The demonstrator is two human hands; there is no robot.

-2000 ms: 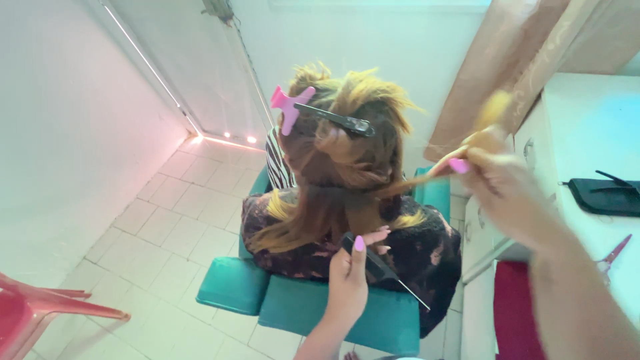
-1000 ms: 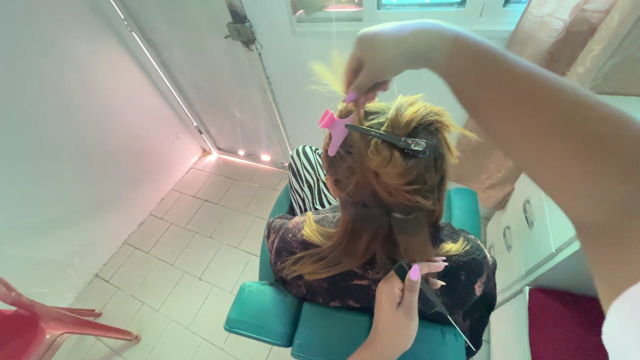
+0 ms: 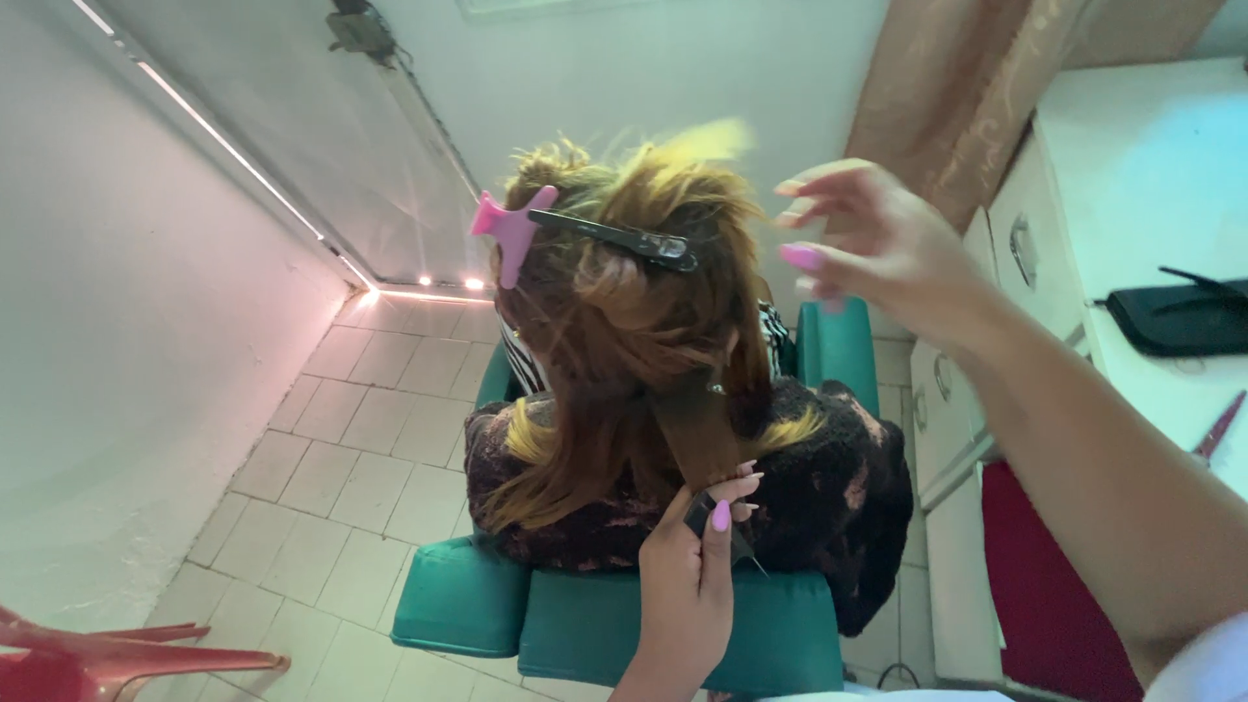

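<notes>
A seated person's light-tipped brown hair [image 3: 624, 331] hangs down over a dark towel [image 3: 838, 517] on the shoulders. A pink butterfly hair clip [image 3: 512, 229] and a black sectioning clip [image 3: 614, 237] hold the upper hair. Below the head, my left hand [image 3: 697, 556] grips a lock of hair together with a black rat-tail comb [image 3: 700, 512], whose thin metal tail points down to the right. My right hand [image 3: 853, 234], slightly blurred, is raised to the right of the head, fingers apart and holding nothing.
The person sits in a green padded chair [image 3: 682, 624]. At right stands a white cabinet [image 3: 1121, 195] with a black case [image 3: 1180, 317] and scissors [image 3: 1221, 424] on top, and a red cloth [image 3: 1053, 585] below. A red plastic chair [image 3: 146, 658] is at lower left, near the door [image 3: 322, 127].
My right hand, above the top of the head a second ago, is now to the right of it. Two seconds ago it held out a lock of hair. My left hand remains below the head.
</notes>
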